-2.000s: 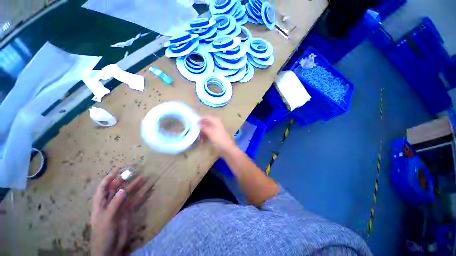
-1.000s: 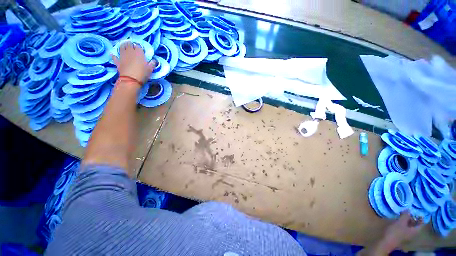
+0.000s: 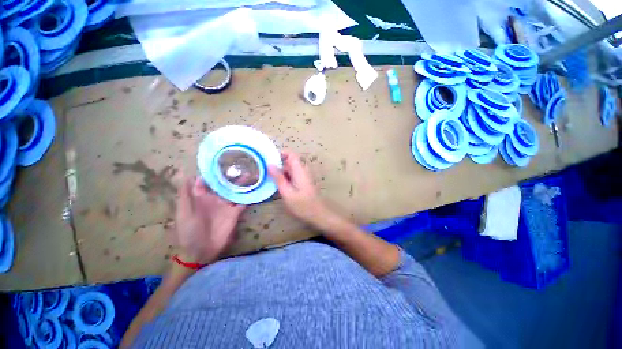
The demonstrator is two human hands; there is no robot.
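A pale blue-white flanged ring (image 3: 211, 148) is held over the cardboard in front of me, its open centre facing up. My left hand (image 3: 204, 221) grips its lower left rim, slightly blurred. My right hand (image 3: 296, 184) grips its right rim with thumb and fingers. A small white finger cap shows inside the ring's opening. The white glue bottle (image 3: 315, 89) lies at the back of the board, touched by neither hand.
Ring stacks stand at the left (image 3: 51, 27) and right (image 3: 470, 109). A tape roll (image 3: 223, 85), white scraps (image 3: 358, 61), a teal tube (image 3: 394, 86) and white film (image 3: 184, 44) lie at the back. Blue crates (image 3: 528, 245) are below the bench.
The view has swung back to the middle of the bench. My left hand has come from the left pile and my right hand from the right stack; both now hold one ring.
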